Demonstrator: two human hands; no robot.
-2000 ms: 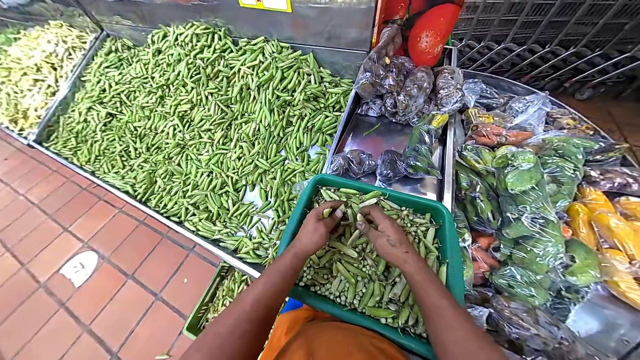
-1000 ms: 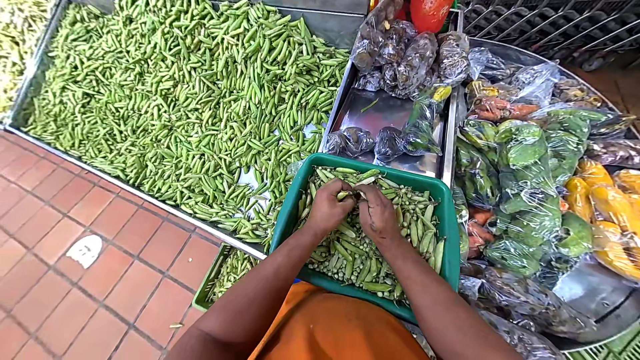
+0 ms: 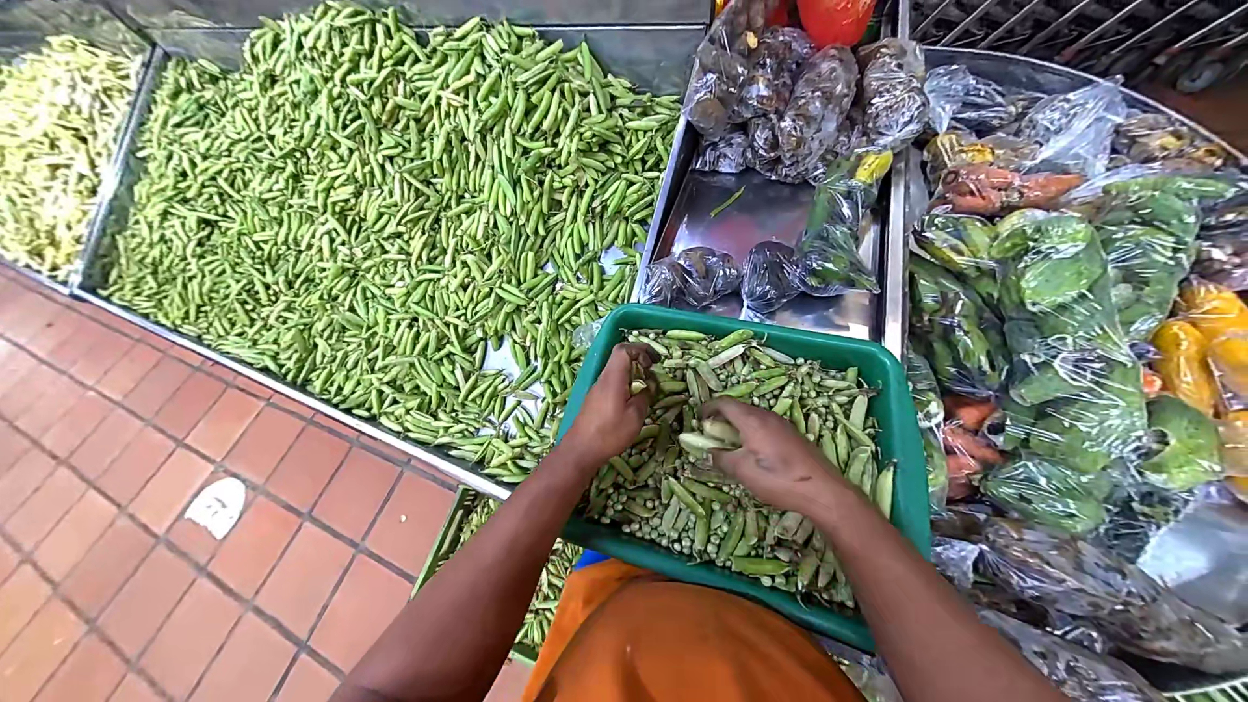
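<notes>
A green plastic tub (image 3: 907,468) stands in front of my body, filled with pea pods and loose shelled peas (image 3: 673,512). My left hand (image 3: 616,395) is at the tub's left inner side with its fingers curled; whether something is between them is hidden. Over the middle of the tub, my right hand (image 3: 760,448) holds a pale green pea pod (image 3: 710,439) or more between thumb and fingers. The two hands are apart, both just above the pods.
A metal bin of green pods (image 3: 409,195) spreads to the left, beside paler pods (image 3: 58,146). Bagged vegetables (image 3: 1063,370) fill the right display; a metal tray (image 3: 746,210) with wrapped produce lies beyond the tub. Below left, a green crate (image 3: 546,595) stands near the tiled floor (image 3: 283,526).
My hands were close together over the tub and have moved apart. The left is now at the left side, the right nearer the middle, with pale pod matter in its fingers.
</notes>
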